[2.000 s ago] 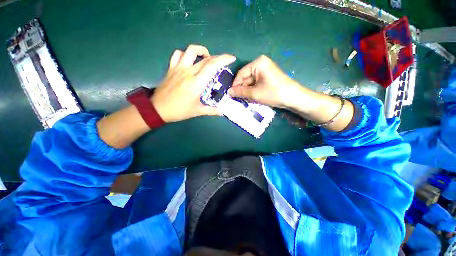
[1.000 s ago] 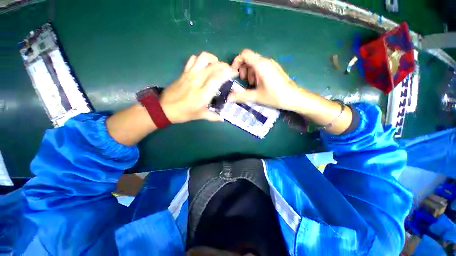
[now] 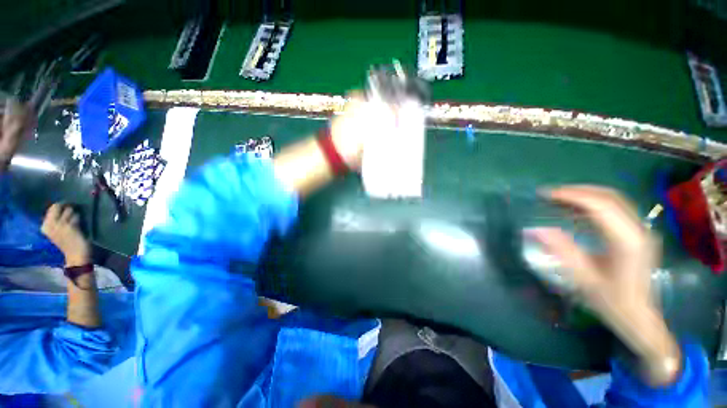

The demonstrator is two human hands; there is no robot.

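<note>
My left hand, with a red wristband, is stretched forward near the pale rail and holds a silvery-white phone unit by its left side. The unit's dark far end is blurred and reaches over the rail. My right hand is blurred, off to the right over the dark green bench, with thumb and fingers apart. A whitish blurred thing lies by its thumb; I cannot tell whether it is held.
Several phone units, one straight ahead, lie on the green conveyor beyond the rail. A red parts box is at far right. At left are a blue bin, scattered small parts and another person's hands.
The view has shifted toward the conveyor and left. My hands have come apart: the left has carried a phone unit forward to the rail, and the right has moved right and opened.
</note>
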